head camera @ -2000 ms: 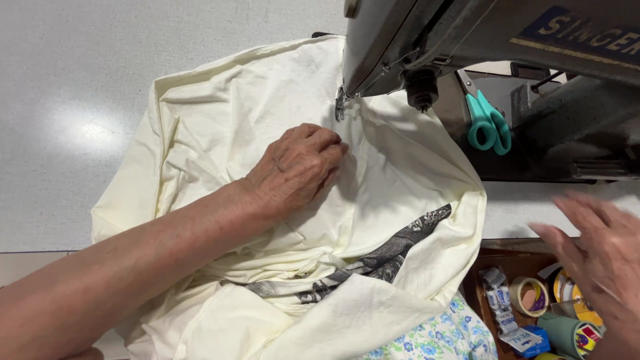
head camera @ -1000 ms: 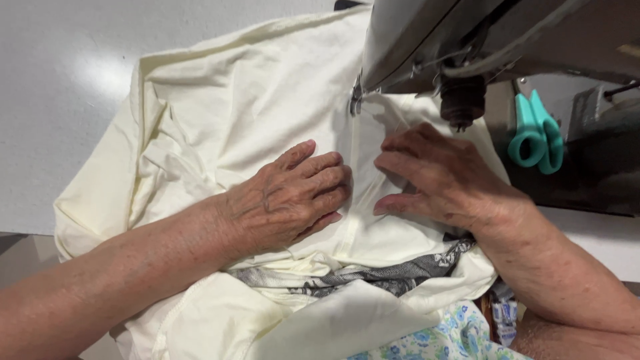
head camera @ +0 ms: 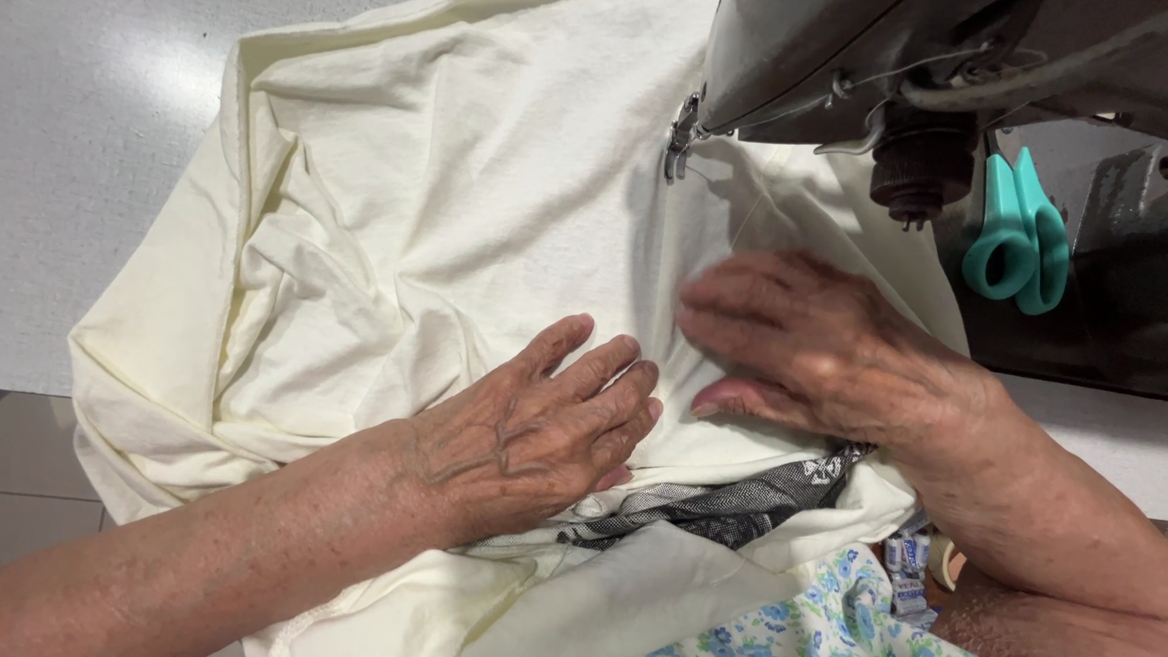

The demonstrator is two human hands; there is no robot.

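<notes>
Cream knit fabric [head camera: 529, 182] lies spread under the presser foot [head camera: 680, 141] of a sewing machine [head camera: 821, 55]. My left hand [head camera: 557, 411] rests on the cloth below the foot, palm down, fingers slightly spread. To its right, my right hand [head camera: 785, 338] is over the same cloth, fingers together and a little blurred, thumb apart; its fingertips are near a fold running down from the foot. Neither hand plainly grips the fabric. A dark patterned piece of cloth [head camera: 739, 502] shows among the folds below both hands. A loose thread crosses the cloth above my right hand.
Teal-handled scissors [head camera: 1017, 237] lie on the dark machine bed at the right. A round dark knob hangs from the machine head above my right hand. At the lower right, small wrapped items [head camera: 908, 575] sit in an open drawer beside blue floral cloth [head camera: 821, 607].
My right hand has come in from the drawer side on the right onto the cream cloth beside my left hand. My left hand's fingers have spread out. The view has moved closer.
</notes>
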